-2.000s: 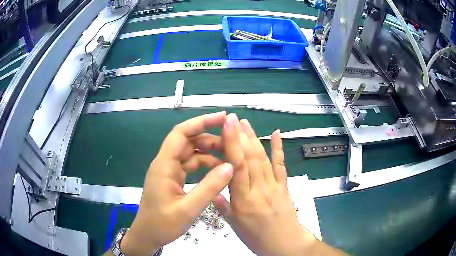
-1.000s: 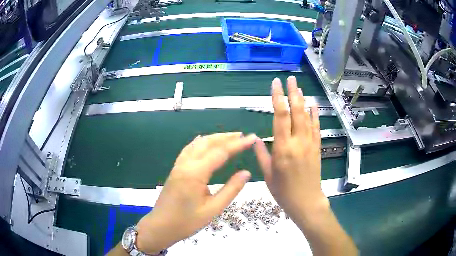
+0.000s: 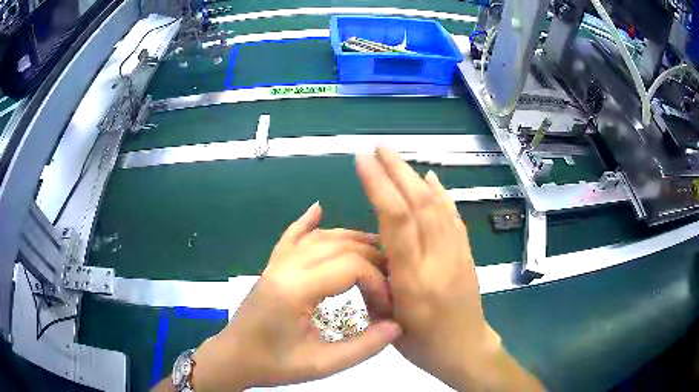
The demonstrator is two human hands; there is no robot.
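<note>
My left hand (image 3: 306, 302), with a watch at the wrist, is curved with its fingers bent towards my right palm. My right hand (image 3: 421, 260) is raised beside it, fingers extended and tilted up to the left. The hands meet or nearly meet; no part is visible in either, but the inner sides of the fingers are partly hidden. Small loose metal parts (image 3: 341, 315) show through the gap between my left thumb and fingers. They lie on a white sheet (image 3: 345, 380), largely covered by my hands.
A dark strip fixture (image 3: 507, 220) lies on the green belt (image 3: 222, 222) at the right, partly behind a bracket (image 3: 535, 249). Silver crossbars (image 3: 191, 155) span the belt, one with a small upright block (image 3: 263, 135). A blue bin (image 3: 395, 67) with stick-like items stands at the far side.
My hands have come back together, the right tilting left and lower. The loose parts are now mostly covered. Less of the strip fixture shows than two seconds ago, and the view has shifted slightly.
</note>
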